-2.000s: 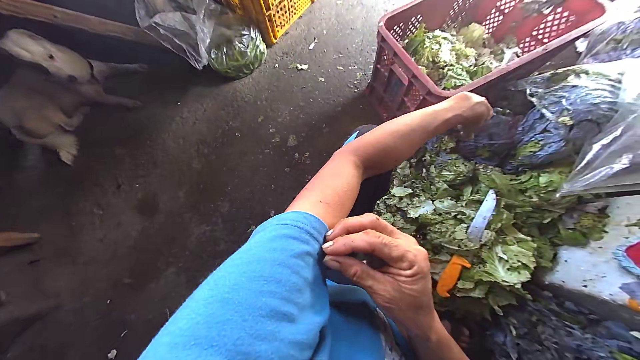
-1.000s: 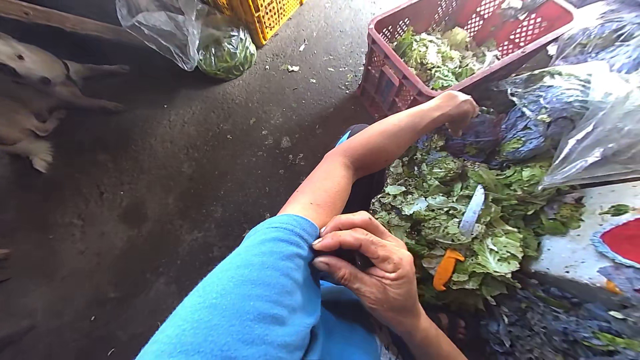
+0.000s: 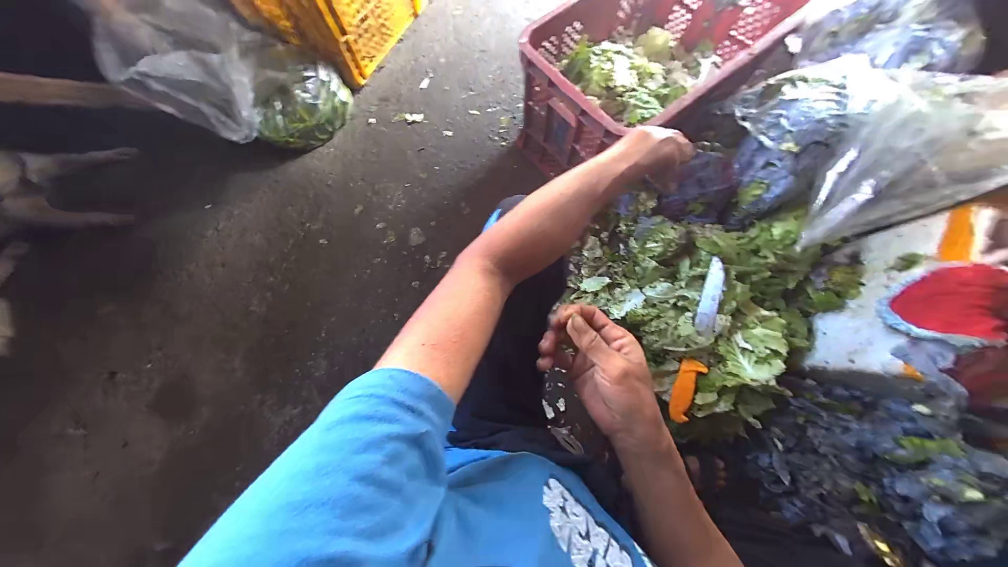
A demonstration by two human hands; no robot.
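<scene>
My left hand (image 3: pixel 661 153) is at the end of the outstretched arm, beside the near corner of a red plastic crate (image 3: pixel 571 130). Its fingers point down and are partly hidden, so what it touches is unclear. My right hand (image 3: pixel 602 366) is in front of my body, thumb and fingertips pinched together with nothing visible between them. Just right of it, a knife with an orange handle (image 3: pixel 685 391) and a pale blade lies on a heap of green leaves (image 3: pixel 756 339). Cut leafy greens (image 3: pixel 630 75) lie inside the crate.
Clear plastic bags (image 3: pixel 890 150) lie right of the crate. Dark purplish leaves (image 3: pixel 866 465) and a red cloth-like item (image 3: pixel 953 303) are at right. A yellow crate (image 3: pixel 354 35) and a bag of greens (image 3: pixel 303 106) stand upper left. An animal's legs (image 3: pixel 71 216) show at the left edge.
My right hand has let go of the blue sleeve on my left arm and moved away to the right. My left hand stays near the red crate.
</scene>
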